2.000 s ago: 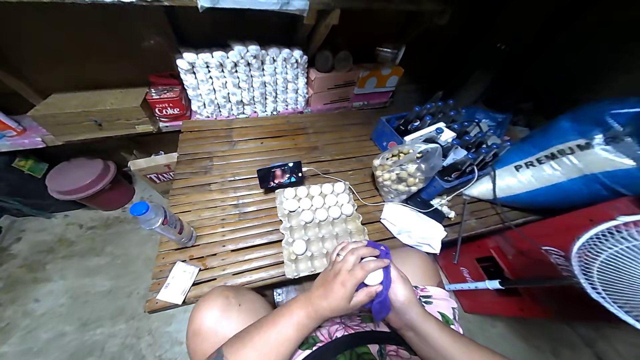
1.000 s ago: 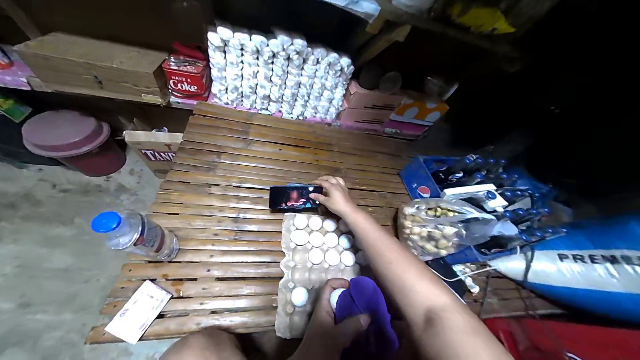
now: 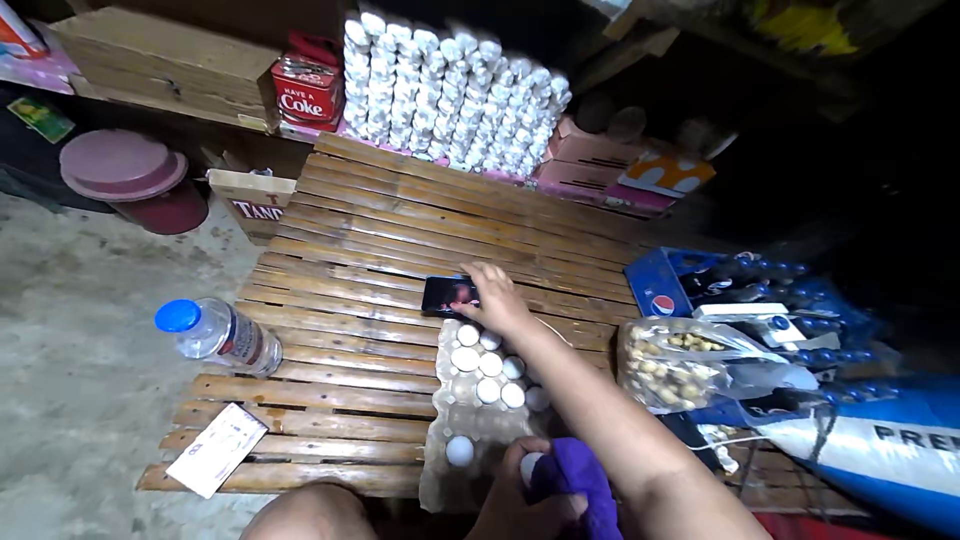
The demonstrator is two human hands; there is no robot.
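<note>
My left hand [image 3: 517, 495] holds a white egg [image 3: 531, 469] and a purple cloth [image 3: 581, 480] over the lower right of a cardboard egg tray [image 3: 480, 424]. Several white eggs [image 3: 490, 364] sit in the tray's upper part, and a single egg [image 3: 460, 451] sits in a cup at the lower left. My right hand [image 3: 491, 300] reaches across the tray and grips the right end of a lit smartphone [image 3: 444, 294], thumb at its front lower edge and fingers around its upper right. My right forearm hides the tray's right side.
On the slatted bamboo table [image 3: 360, 300] are a blue-capped plastic bottle [image 3: 240, 337] and a paper slip [image 3: 217, 450] at left. At right are a clear bag of small pale round items [image 3: 667, 364] and a blue bottle crate [image 3: 652, 281]. Wrapped stacks [image 3: 457, 97] stand behind.
My right hand has left the cloth and gone forward to the smartphone. The cloth and an egg are now in my left hand alone. The view has moved closer to the table.
</note>
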